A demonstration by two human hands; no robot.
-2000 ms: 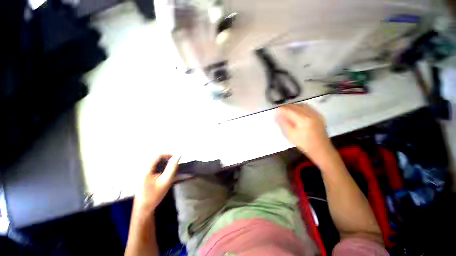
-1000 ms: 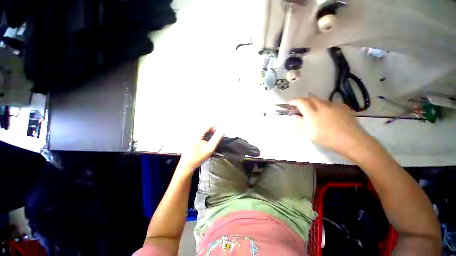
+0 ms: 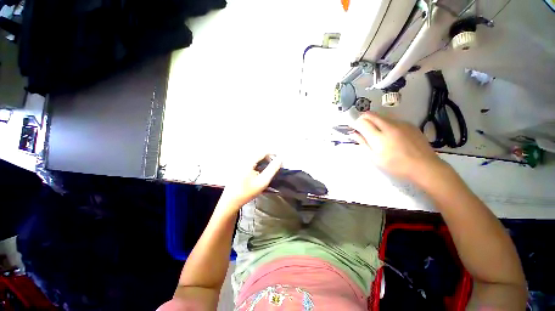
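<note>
My left hand (image 3: 252, 181) holds a dark fabric strip (image 3: 298, 181) at the table's front edge; the strip's free end lies to the right. My right hand (image 3: 389, 141) is just in front of the needle area (image 3: 348, 97). Its fingers are closed on a small, slim dark thing (image 3: 344, 130), possibly thread snips, with the points towards the left. The presser foot area is just beyond my right fingertips. The sewing machine head (image 3: 395, 42) stands at the upper right.
Black shears (image 3: 446, 115) lie on the machine bed. A green-handled tool (image 3: 532, 153) lies at the right. Black cloth (image 3: 103, 42) is piled at the upper left beside a grey surface (image 3: 106, 121). A red basket (image 3: 381, 267) is below the table. A pale knurled knob (image 3: 464, 40) is on the machine.
The view has shifted, bringing the machine further right in the picture. My right hand has moved from the front edge near the shears to the needle area. My left hand still holds the fabric.
</note>
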